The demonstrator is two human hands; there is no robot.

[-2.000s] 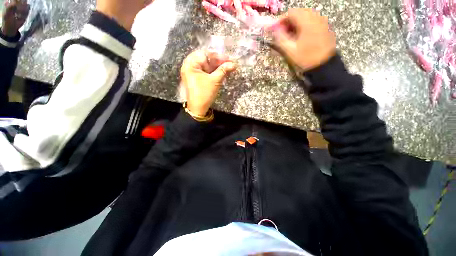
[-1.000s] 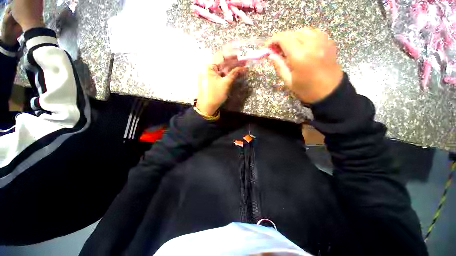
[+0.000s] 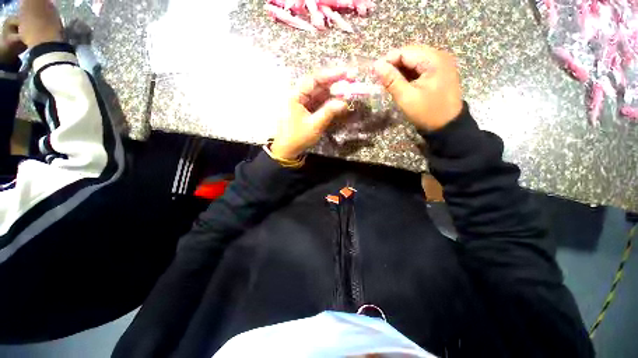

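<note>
My left hand (image 3: 306,115) holds one end of a pink-and-white item (image 3: 355,88) between thumb and fingers, above the granite-look tabletop (image 3: 245,115). Glare and wrinkled clear film, seemingly a clear plastic bag (image 3: 378,98), show around the item. My right hand (image 3: 424,82) pinches the film at the item's right end with thumb and forefinger. How far the item lies inside the film is hard to tell. The loose pile of matt pink items (image 3: 320,12) lies beyond my hands.
A shiny pink pile with crinkled film (image 3: 605,52) lies at the right. A whitish glossy patch (image 3: 203,52) is left of my hands, bags or glare. At the far left are another person's hands (image 3: 40,24) and black-and-white sleeve (image 3: 73,119).
The other person's sleeve has moved away to the left. My hands have come together low over the table; my right fingers have shifted from the pink item to the film's edge.
</note>
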